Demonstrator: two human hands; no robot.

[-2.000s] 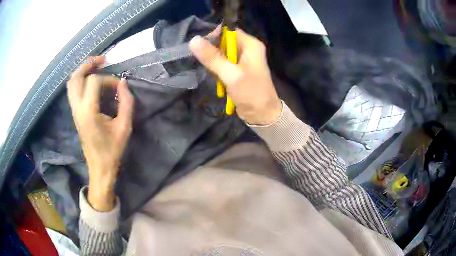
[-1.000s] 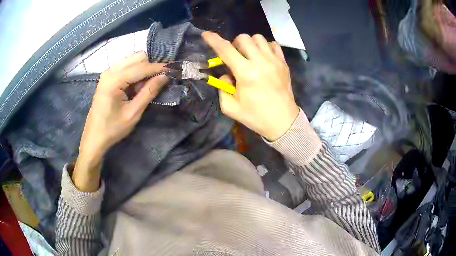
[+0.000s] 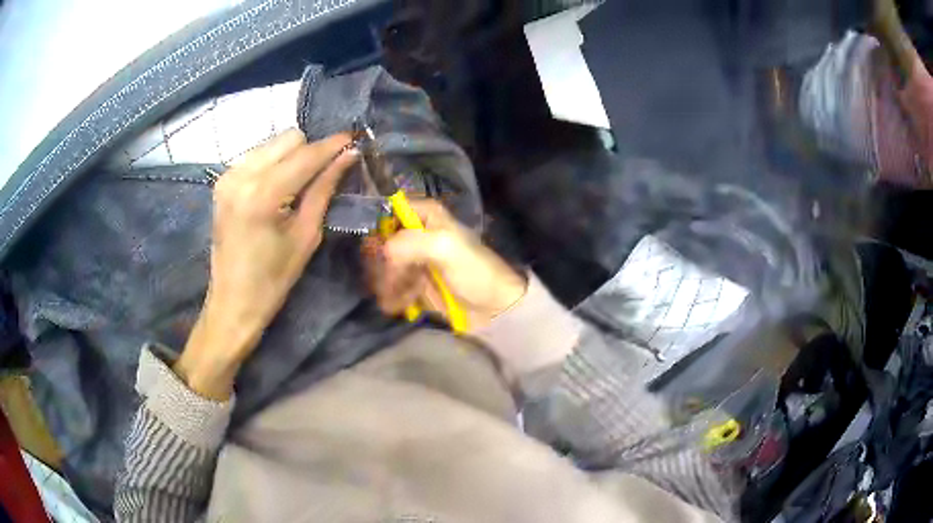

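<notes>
A dark grey garment (image 3: 297, 317) lies over my lap, with white quilted lining (image 3: 220, 128) showing near the table edge. My left hand (image 3: 261, 230) pinches the zipper between thumb and fingertips. A toothed piece of the zipper (image 3: 348, 217) shows below those fingertips. My right hand (image 3: 430, 260) is closed around the yellow-handled cutting pliers (image 3: 442, 294). Their dark jaws point up and left, close to the left fingertips. Blur hides whether the jaws touch the zipper.
The curved table edge (image 3: 113, 117), wrapped in stitched grey tape, runs across the upper left. A white piece (image 3: 568, 72) lies at the top. More quilted lining (image 3: 670, 296) and a bag with a yellow item (image 3: 721, 434) are at the right. Part of a person (image 3: 905, 102) shows at upper right.
My right hand has moved down and left, and the pliers have turned from level to pointing upward, their jaws at the left fingertips. My left hand still pinches the zipper.
</notes>
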